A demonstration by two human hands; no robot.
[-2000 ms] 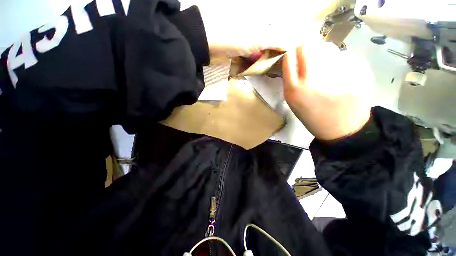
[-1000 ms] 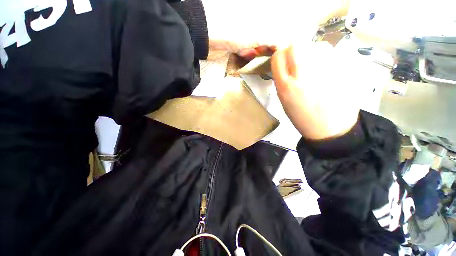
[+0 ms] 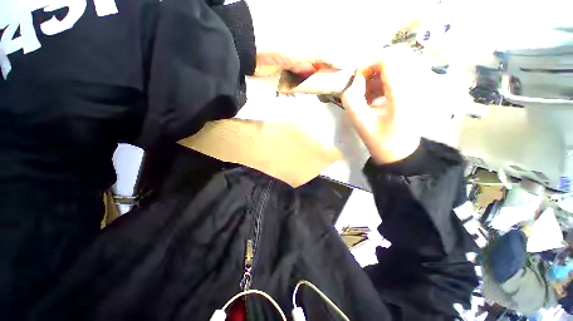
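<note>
A tan-brown garment panel point(image 3: 270, 147) lies over the table's front edge towards my lap, with a pale layer beside its upper part. A narrow folded strip of similar cloth point(image 3: 320, 82) stands raised above it between my hands. My left hand point(image 3: 283, 64) reaches in from the left sleeve and its fingertips hold the strip's far side; the glare washes out part of it. My right hand point(image 3: 384, 103) pinches the strip's right end between thumb and finger. The fingertips are overexposed.
The white sewing machine point(image 3: 534, 69) stands at the upper right, strongly overexposed. Small brown scraps point(image 3: 355, 236) lie on a white surface below my right wrist. Part of a person in dark and grey clothing point(image 3: 512, 257) shows at the lower right. White cables point(image 3: 261, 293) loop on my chest.
My right hand has moved a little left and turned, with thumb and finger now visibly pinching the strip. The strip is drawn flatter. The view has shifted, showing more of the workshop at right.
</note>
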